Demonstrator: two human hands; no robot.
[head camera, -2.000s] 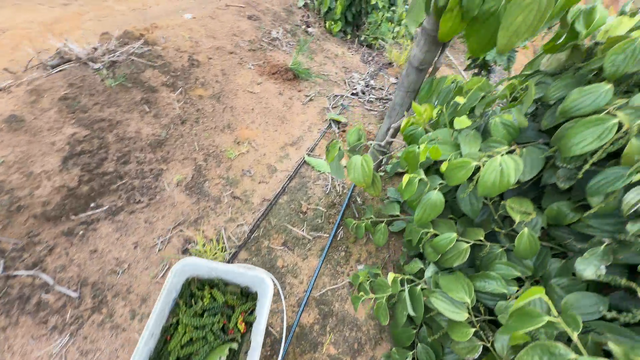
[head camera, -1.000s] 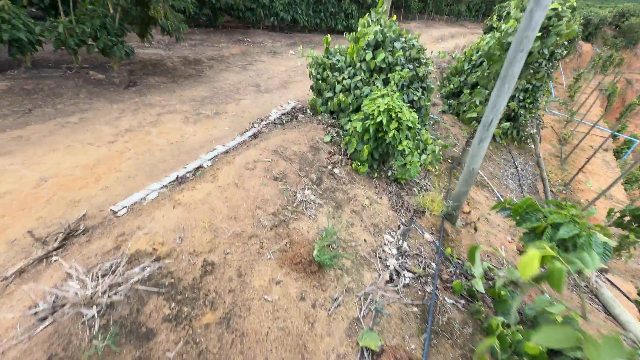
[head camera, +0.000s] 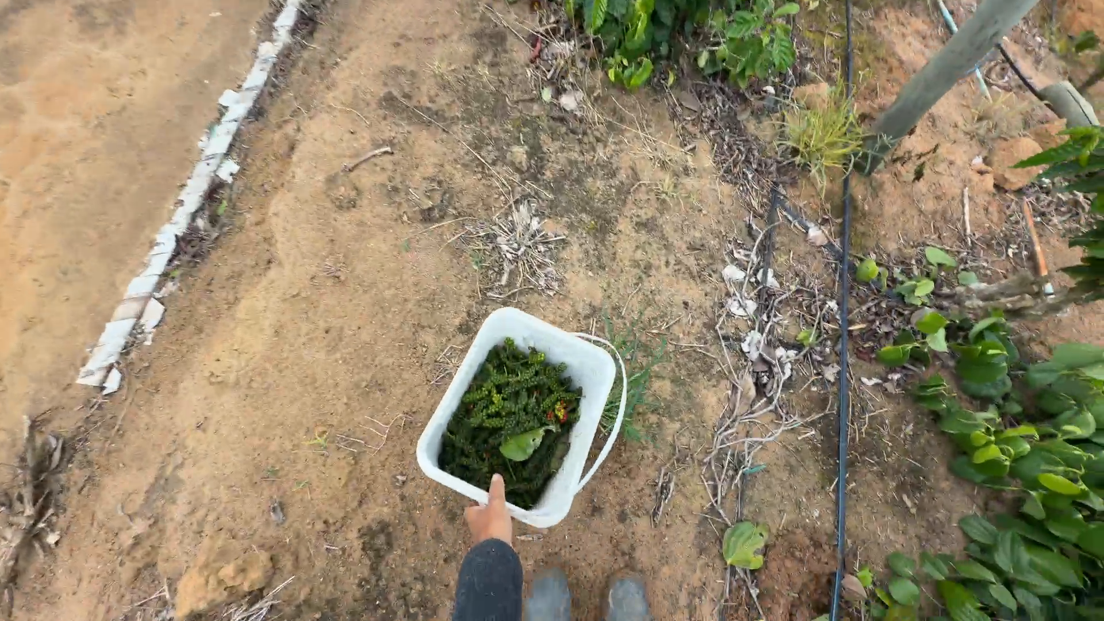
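My left hand, in a dark sleeve, grips the near rim of a white plastic bucket, with the thumb over the rim and the other fingers mostly hidden. Green peppercorn spikes fill much of the bucket; a few berries are red and orange. A single green leaf lies on top of them. The bucket's white handle hangs out to the right side. My right hand is out of view.
Grey boots stand on bare soil below the bucket. To the right run a black irrigation hose, a slanting post and leafy pepper vines. A broken white strip lies at left; dry twigs lie ahead.
The view has swung down from the path ahead, and the bucket is in sight again. My left hand now shows on its rim; neither earlier frame shows a hand.
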